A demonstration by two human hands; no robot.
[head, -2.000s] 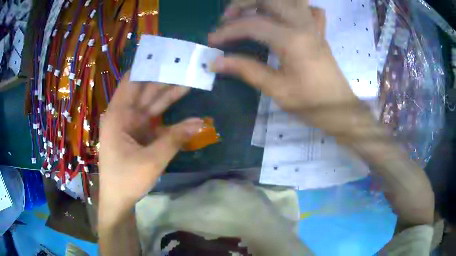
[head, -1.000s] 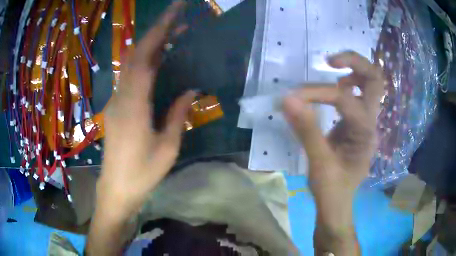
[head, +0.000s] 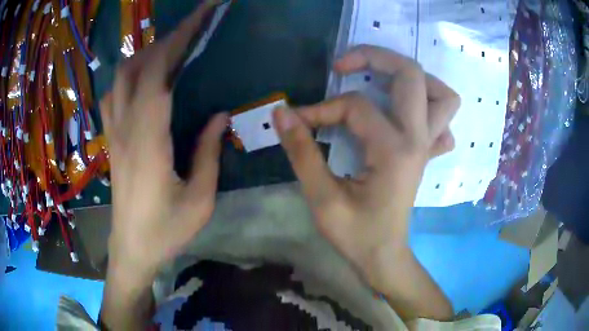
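A white adhesive pad (head: pixel 257 127) with a dark square lies over an orange polyimide film piece (head: pixel 258 103), whose orange shows along the pad's upper edge and left end. My right hand (head: pixel 374 129) pinches the pad's right end between thumb and forefinger. My left hand (head: pixel 152 142) has its thumb on the left end of the film piece; its fingers stretch up and away, and their grip is partly hidden. A thin white strip (head: pixel 208 31) shows nearly edge-on beside my left fingers.
Orange wired parts (head: pixel 55 97) with red and blue wires lie at the left. White sticker sheets (head: pixel 452 84) lie at the right, partly under my right hand. Beyond them is a clear plastic bag (head: pixel 539 110) of red-wired parts. The dark green mat (head: pixel 278 39) lies between.
My right hand has moved left from above the sheets to the film piece. The pad, blurred in that hand before, now lies over the orange film. The view has shifted somewhat.
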